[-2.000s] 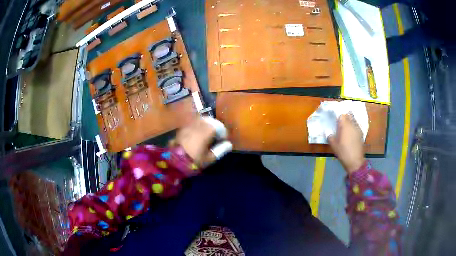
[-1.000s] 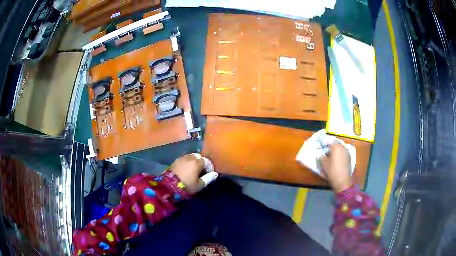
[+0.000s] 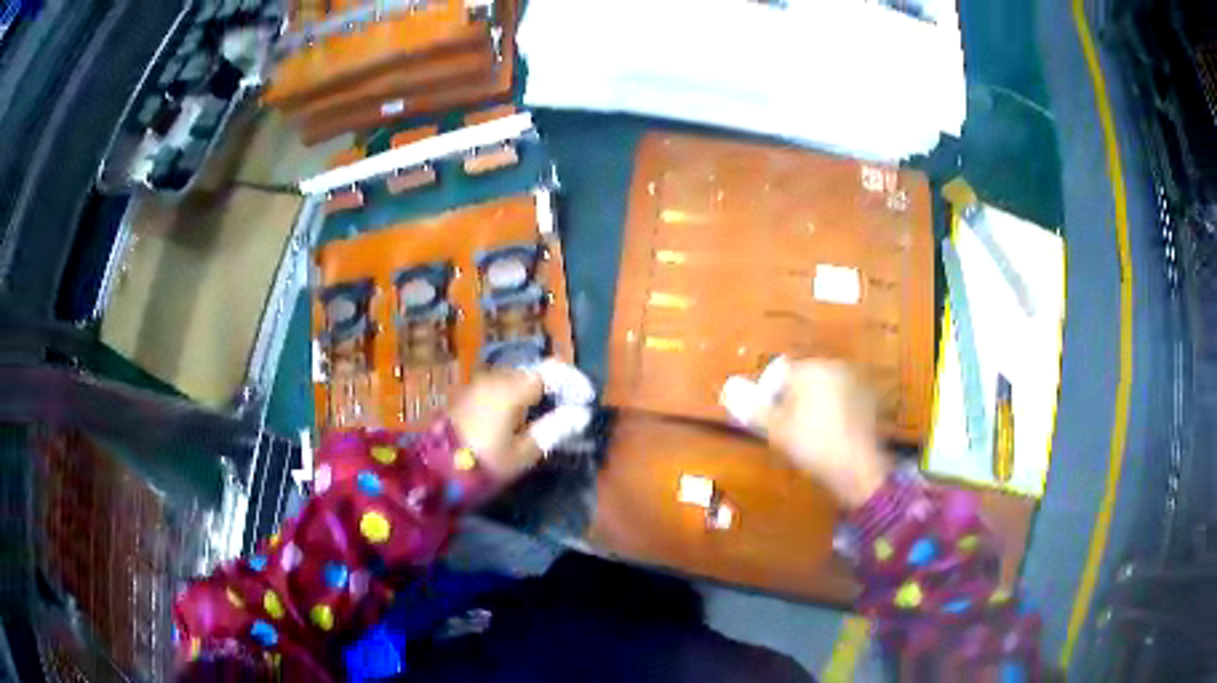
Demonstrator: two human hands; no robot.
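My left hand [image 3: 514, 416], blurred, is at the lower right corner of the loaded fixture board [image 3: 447, 247]. White finger cots cover its fingertips; whether it holds anything cannot be told. The board bears three columns of black units with grey ovals. My right hand [image 3: 817, 424], blurred, with white-covered fingertips, is over the seam between the slotted board [image 3: 787, 180] and the plain work board [image 3: 787, 534]; its grip is unclear. A small white square [image 3: 695, 490] lies on the plain board beside a small dark and white piece [image 3: 722, 512].
A thick white sheet [image 3: 747, 67] is at the back. A yellow-edged white sheet [image 3: 1034, 287] with a yellow-handled tool [image 3: 1002, 434] is at right. A silver-white rail [image 3: 421, 154], stacked orange boards [image 3: 387, 74] and a parts tray [image 3: 187, 114] are at far left.
The white wipe that was under my right hand no longer shows. My right hand has moved left and forward. Two small pieces now show on the plain board. The view has shifted.
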